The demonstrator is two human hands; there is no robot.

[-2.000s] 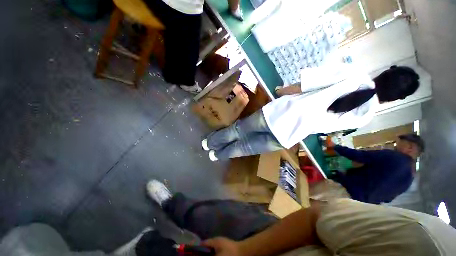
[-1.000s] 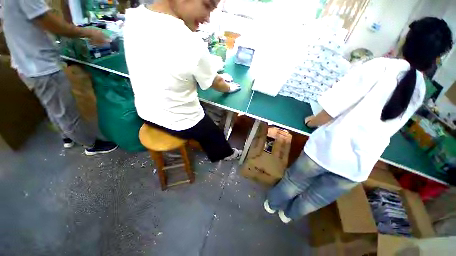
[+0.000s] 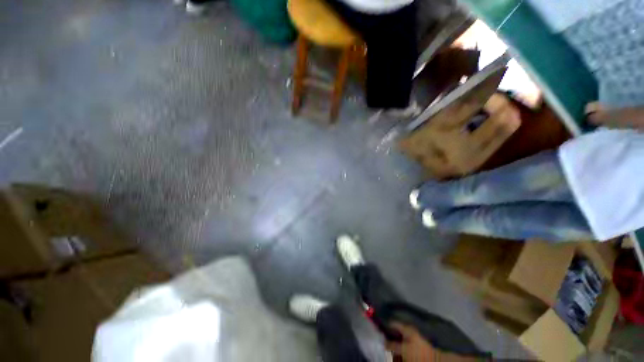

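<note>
My right hand (image 3: 413, 346) is at the bottom edge, partly cut off, over my dark trousers. It is closed on a slim red-and-black tool (image 3: 378, 322), blurred, which points up and left toward my shoes. I cannot tell what kind of tool it is. My left hand is not visible. A pale beige rounded shape (image 3: 236, 290), seemingly my left sleeve, fills the lower left, with a flat bright white area (image 3: 166, 332) on it that may be a sheet.
Brown cartons (image 3: 78, 283) stand at the lower left. An open carton (image 3: 579, 293) of dark packs is at the lower right. A person in jeans (image 3: 501, 198) stands at the green bench (image 3: 544, 56). A wooden stool (image 3: 321, 25) and another person's dark-trousered legs are at the top.
The view has swung down to the floor and left from the bench. My right hand with the tool, out of view one second ago, shows again at the bottom. The left cartons have come into view.
</note>
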